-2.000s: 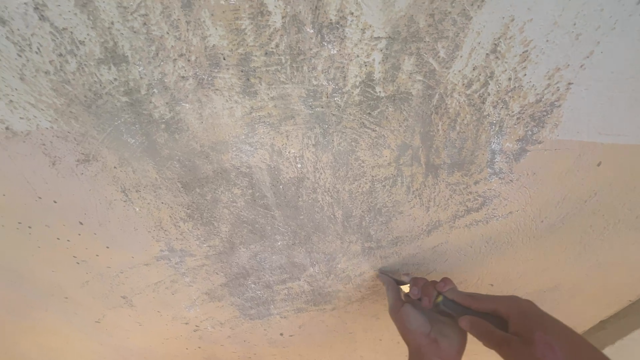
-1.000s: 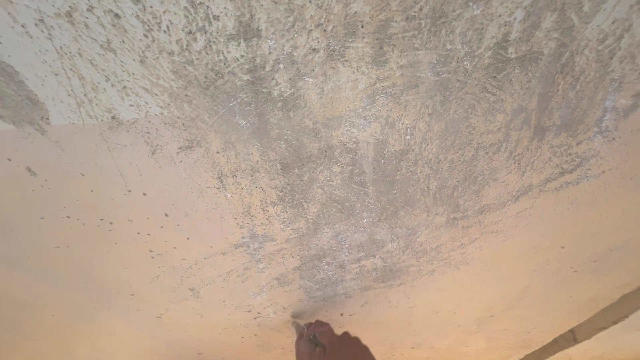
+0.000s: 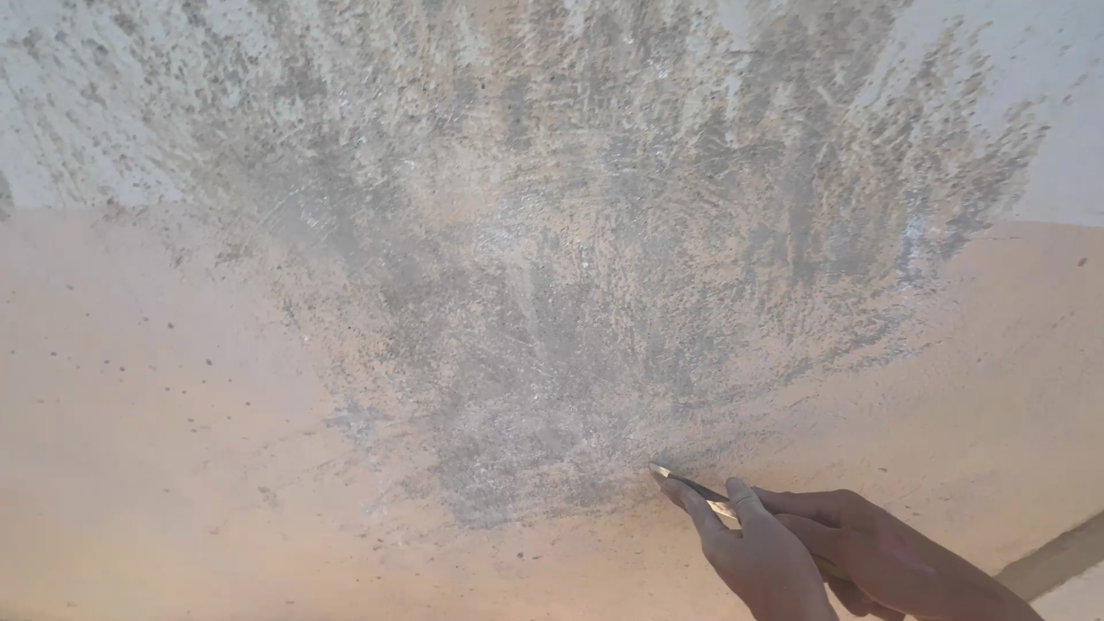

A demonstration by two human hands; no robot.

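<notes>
A hand-held scraper with a metal blade (image 3: 711,498) has its tip at the lower edge of a rough grey patch (image 3: 535,431) on the painted wall. My left hand (image 3: 763,556) steadies the blade, its fingers along the underside and its thumb above. Behind it, my right hand (image 3: 875,548) is closed around the handle, which is mostly hidden by the hands. Scratched and pitted paint spreads upward from the blade.
The wall is peach-coloured paint (image 3: 155,483) below and pale paint (image 3: 1065,129) above. At the lower right runs a brown band (image 3: 1052,552), with a lighter surface beyond it. Small dark specks dot the left side.
The view swung away and back. One second ago only part of a hand showed at the bottom edge; now both hands and the scraper are visible, near the patch's lower edge as two seconds ago.
</notes>
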